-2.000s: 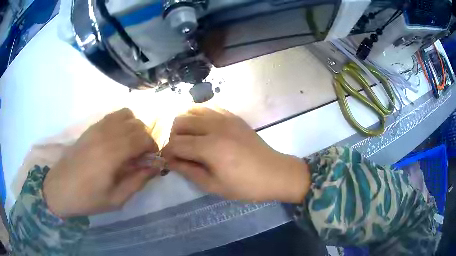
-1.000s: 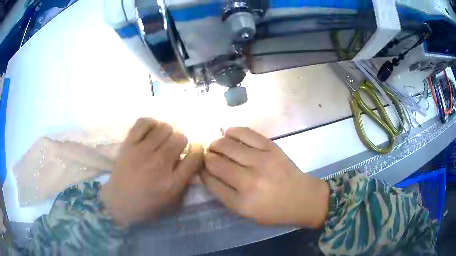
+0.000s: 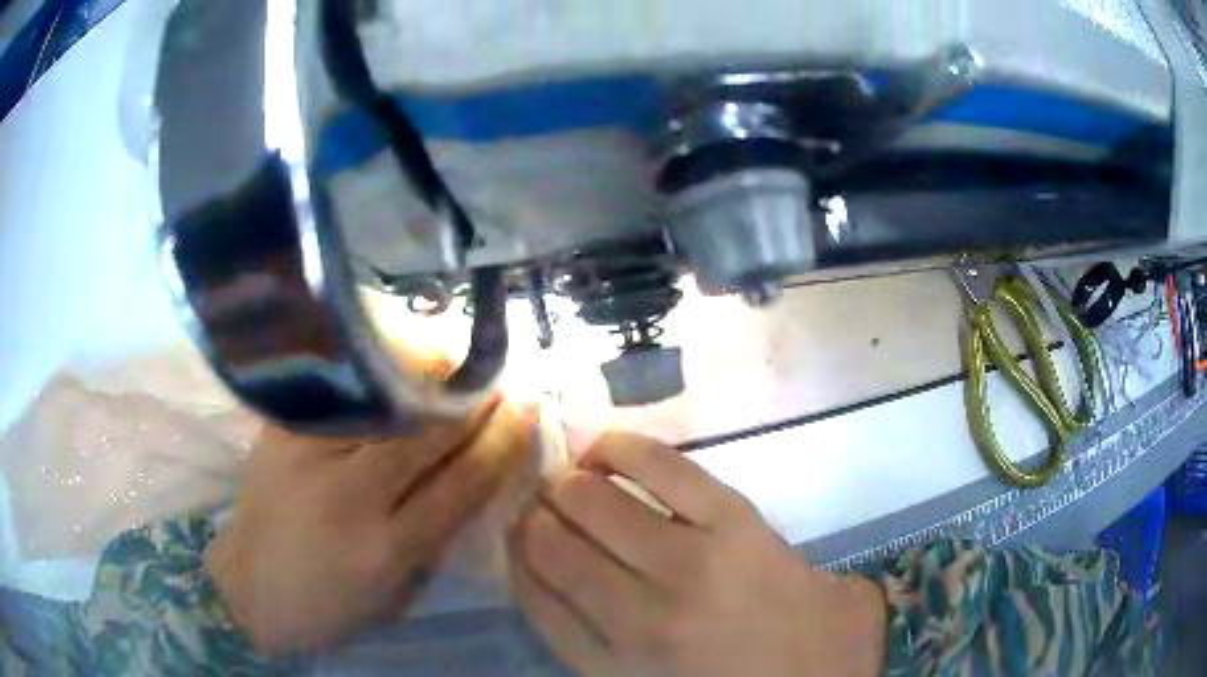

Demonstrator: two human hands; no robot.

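Note:
A pale peach fabric piece with tiny sparkles (image 3: 126, 456) lies on the table at the left and runs under my left hand (image 3: 371, 529). My right hand (image 3: 662, 562) pinches the narrow pale end of the fabric beside my left fingertips, just below the needle area. Both hands are bare. The chrome guard (image 3: 258, 225) of the white and blue sewing machine head (image 3: 556, 146) hides the tips of my left fingers. The presser foot and needle are mostly hidden by the guard and the lamp's glare.
Yellow-handled scissors (image 3: 1013, 384) lie on the table right of the machine bed. Pale threads (image 3: 1132, 357) and small tools (image 3: 1187, 324) are beyond them. A ruler strip (image 3: 927, 522) runs along the front edge. Part of a blue basket (image 3: 1138, 536) shows below it at the right.
The view has moved closer to the machine head, which now looks larger. My hands have brought the fabric end up closer to the needle area, and the guard now covers my left fingertips.

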